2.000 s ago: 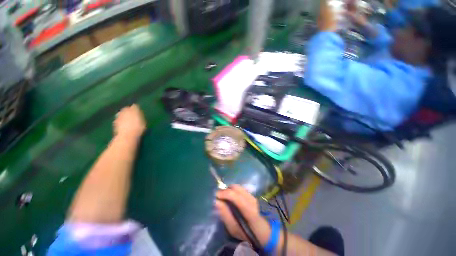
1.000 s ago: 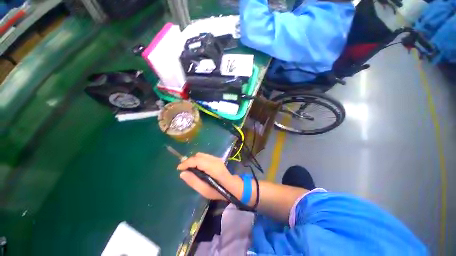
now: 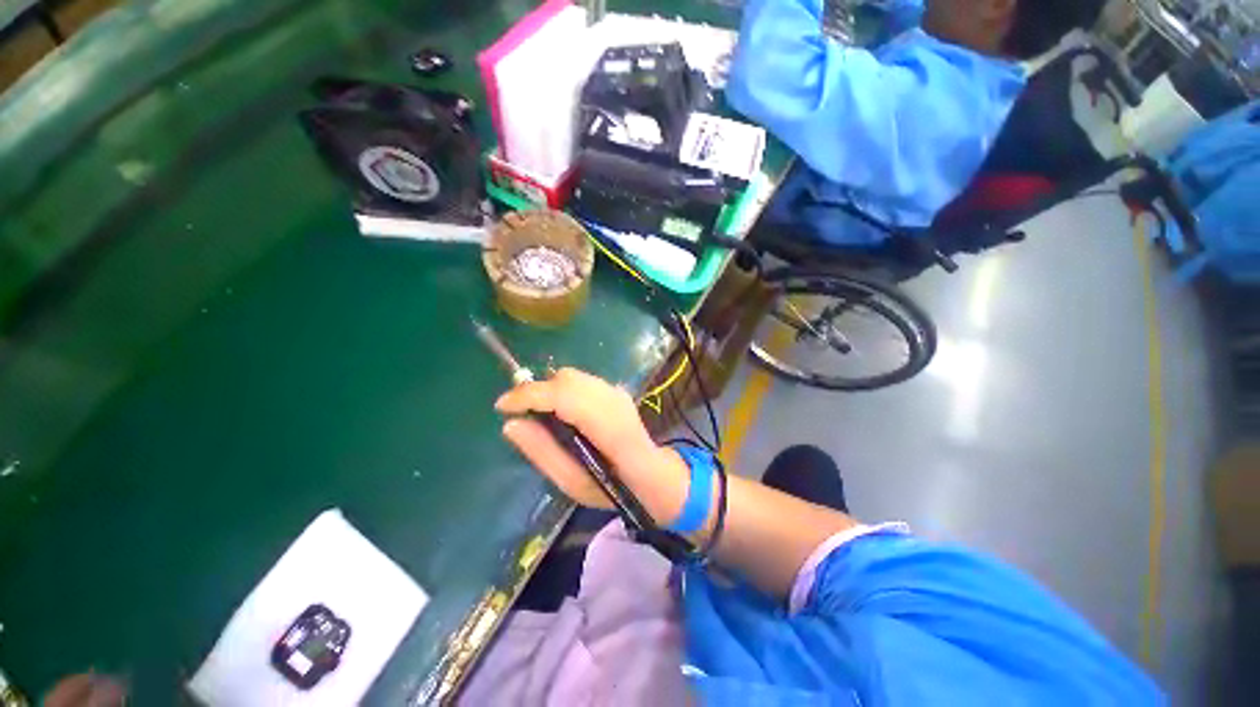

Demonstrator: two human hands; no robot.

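My right hand (image 3: pixel 594 435), with a blue band on its wrist, is shut on a soldering iron (image 3: pixel 587 463) with a black handle. Its silver tip points up and left, just below a round brown-yellow tip cleaner (image 3: pixel 540 274), apart from it. A small black watch case (image 3: pixel 310 645) with a pale rectangle lies on a white foam pad (image 3: pixel 370 597) near the bench's front edge. A blurred skin-coloured patch at the bottom left edge looks like part of my left hand (image 3: pixel 86 691), cut off; its fingers cannot be made out.
A black fan (image 3: pixel 401 169) stands left of the tip cleaner. A green-rimmed basket (image 3: pixel 739 228) holds black boxes and a white, pink-edged block. Black and yellow cables hang over the bench edge. A person in blue (image 3: pixel 884 124) sits beyond, by a wheelchair wheel (image 3: pixel 843 332).
The view has shifted, so the foam pad and watch case now show. My left forearm, seen reaching over the bench two seconds ago, is gone from there. My right hand still holds the iron.
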